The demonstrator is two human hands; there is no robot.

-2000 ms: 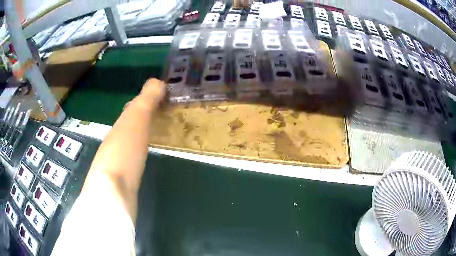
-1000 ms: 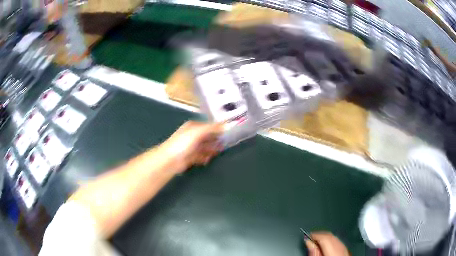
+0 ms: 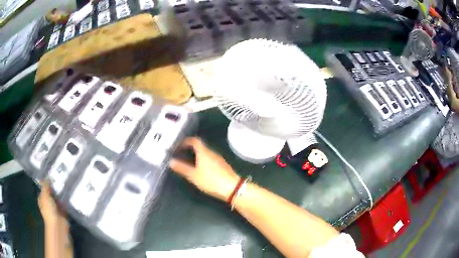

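A clear blister tray (image 3: 100,132) with two rows of white packages is held raised and tilted at the left, slightly blurred. My left hand (image 3: 49,209) grips its lower left edge, the fingers partly hidden under it. My right hand (image 3: 201,169) has thumb and fingers at the tray's right edge. No tweezers can be made out in it. A white strip, likely the label sheet (image 3: 195,252), lies on the dark green bench at the bottom edge, cut off by the picture.
A white fan (image 3: 274,93) stands right of the tray, with a cartoon trinket (image 3: 314,160) and cable beside it. Another tray (image 3: 385,90) lies at right. Stacked trays (image 3: 226,25) and a brown board (image 3: 108,43) are behind. A red bin (image 3: 385,221) stands lower right.
The view has swung right. The tray has come off the stack behind, nearer to me. My right hand has moved from the bottom edge to the tray's right side.
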